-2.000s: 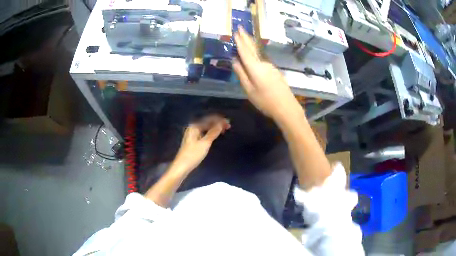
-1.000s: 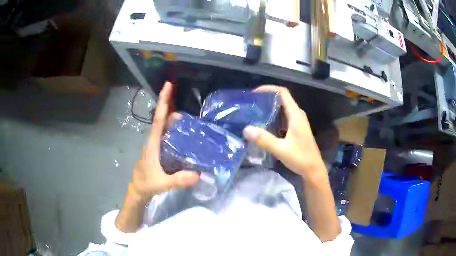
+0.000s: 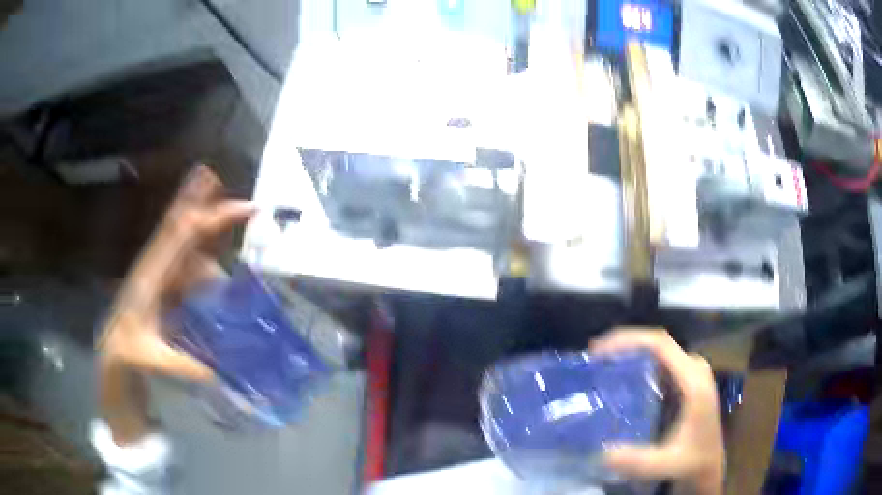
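My left hand (image 3: 160, 309) is at the left, beside the machine's front left corner, and holds a navy retail box in glossy clear film (image 3: 253, 343), tilted. My right hand (image 3: 677, 416) is at the lower right, below the machine's front edge, and holds a second film-wrapped navy box (image 3: 571, 411) by its right end, with the thumb on its near side. Both hands and boxes are blurred. The boxes are apart from each other.
The white machine top (image 3: 406, 266) spans the middle, with brass-coloured guide strips (image 3: 635, 174) and a blue digit display (image 3: 633, 21) behind. A red coiled hose (image 3: 378, 396) hangs below. A cardboard carton flap (image 3: 757, 425) and a blue stool (image 3: 822, 445) are at lower right.
The two wrapped boxes have moved apart, the left one towards the left and the right one towards the right. The view has shifted, showing more of the machine top.
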